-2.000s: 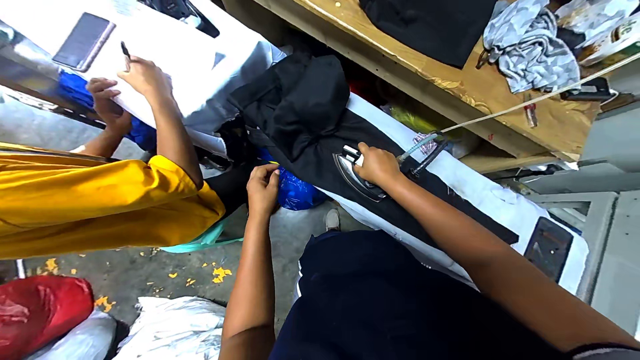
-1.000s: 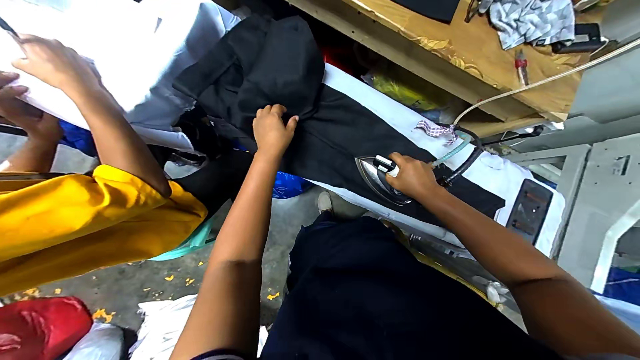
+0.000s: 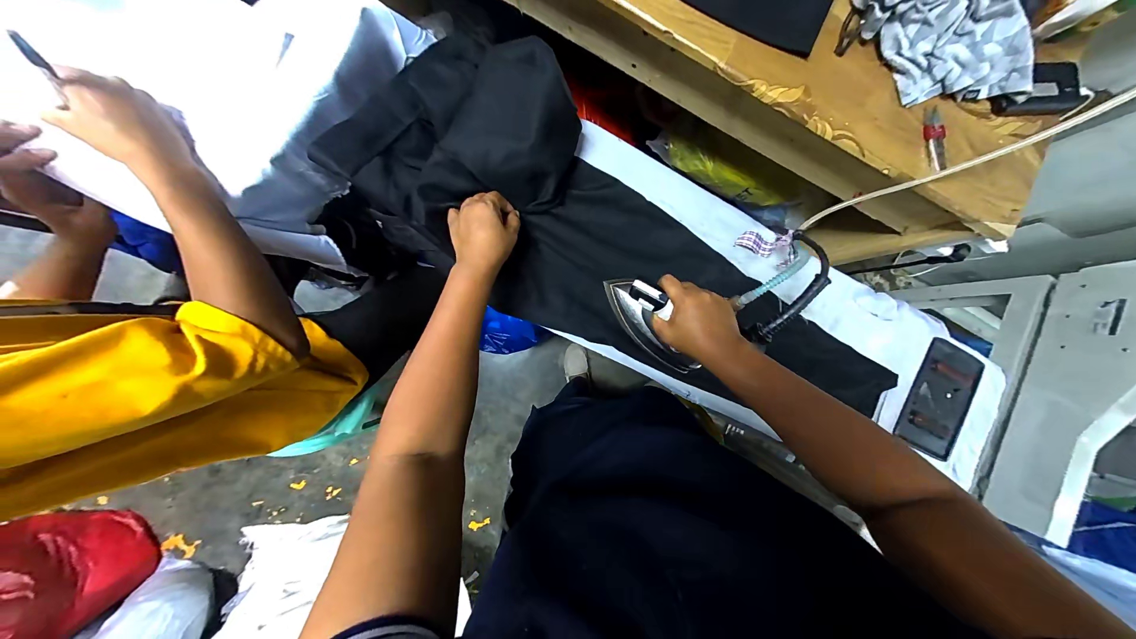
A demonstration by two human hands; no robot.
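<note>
A clothes iron (image 3: 641, 324) rests on black fabric (image 3: 612, 235) spread along a narrow white padded ironing board (image 3: 856, 324). My right hand (image 3: 701, 319) is closed around its handle, and a hose and black cable run from its back. My left hand (image 3: 484, 232) has its fingers curled on the black fabric, beside a bunched heap (image 3: 497, 124) of the same fabric at the board's left end; whether it pinches the cloth is hard to tell. A dark rectangular iron rest (image 3: 939, 398) lies at the board's right end.
At the left, a person in a yellow top (image 3: 177, 382) holds a pen (image 3: 35, 55) over white material (image 3: 240, 80). Behind the board stands a wooden table (image 3: 799, 89) with patterned cloth (image 3: 954, 44) and small snips (image 3: 934, 139). Red and white bags (image 3: 75, 568) lie on the floor.
My left hand, near the board's front edge two seconds ago, has moved onto the black fabric. The iron has shifted right along the cloth since then. The view has shifted.
</note>
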